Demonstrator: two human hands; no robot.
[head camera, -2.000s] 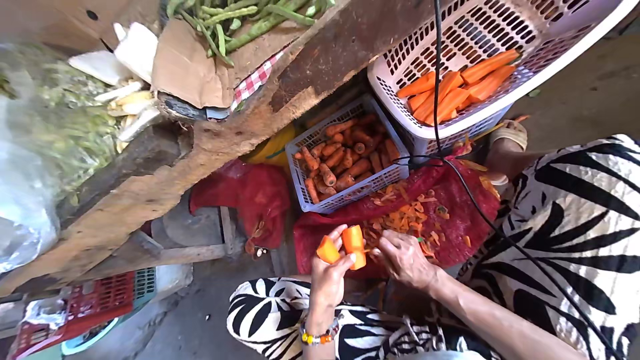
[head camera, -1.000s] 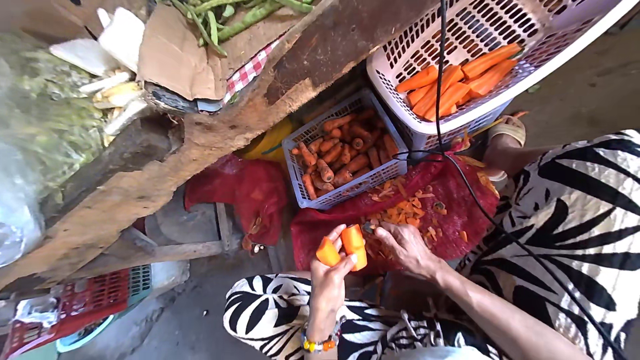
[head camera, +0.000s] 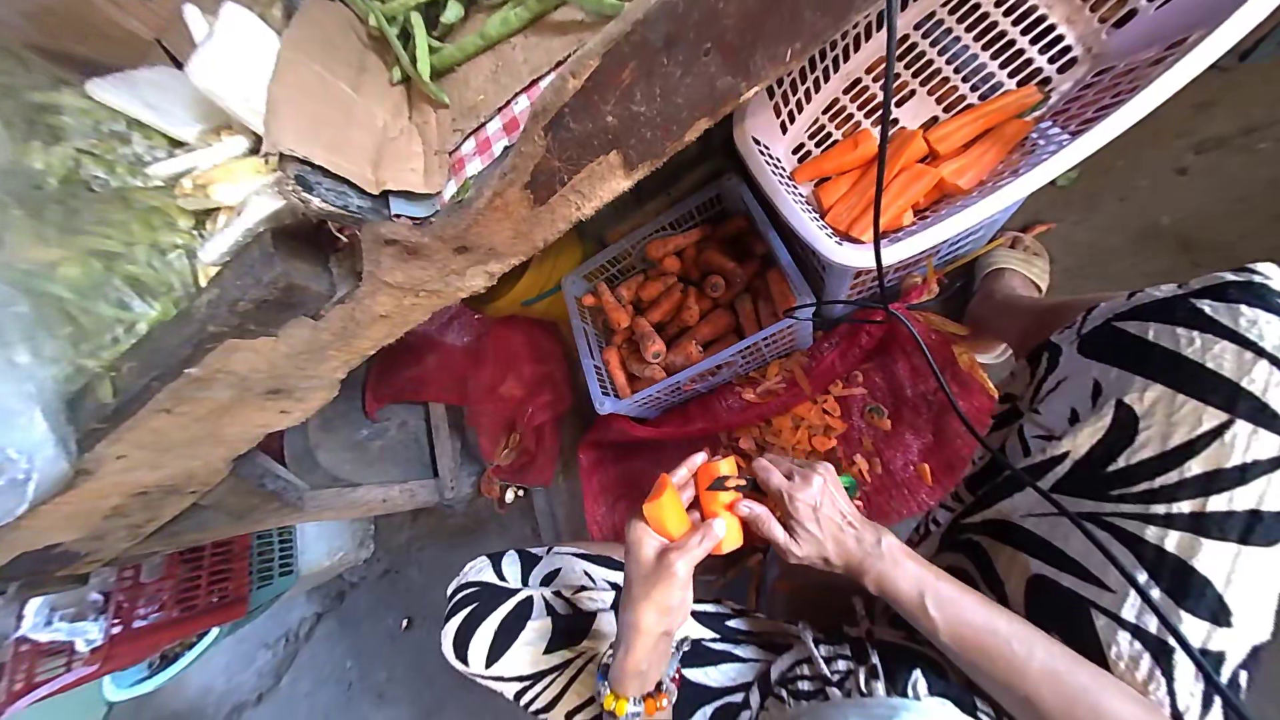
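My left hand (head camera: 662, 575), with a beaded bracelet at the wrist, holds pieces of peeled carrot (head camera: 722, 505); one orange piece (head camera: 665, 507) sticks up at its left side. My right hand (head camera: 820, 515) is closed around a tool with a dark head (head camera: 735, 483), probably a peeler, which lies against the carrot. A bit of green shows beside the right fingers, perhaps its handle. Beyond the hands, orange peelings (head camera: 800, 425) lie on a red mesh sack (head camera: 630, 470). Unpeeled carrots (head camera: 685, 300) fill a small lilac plastic crate (head camera: 655, 400).
Peeled carrots (head camera: 920, 165) lie in a large pale plastic basket (head camera: 1000, 200). A black cable (head camera: 960, 400) hangs across the right side. A rough wooden beam (head camera: 400, 270) crosses the upper left, below green beans (head camera: 490, 35). A red basket (head camera: 180, 600) stands lower left.
The dark head of the tool has come into sight against the carrot. The left hand still holds the carrot pieces at about the same place.
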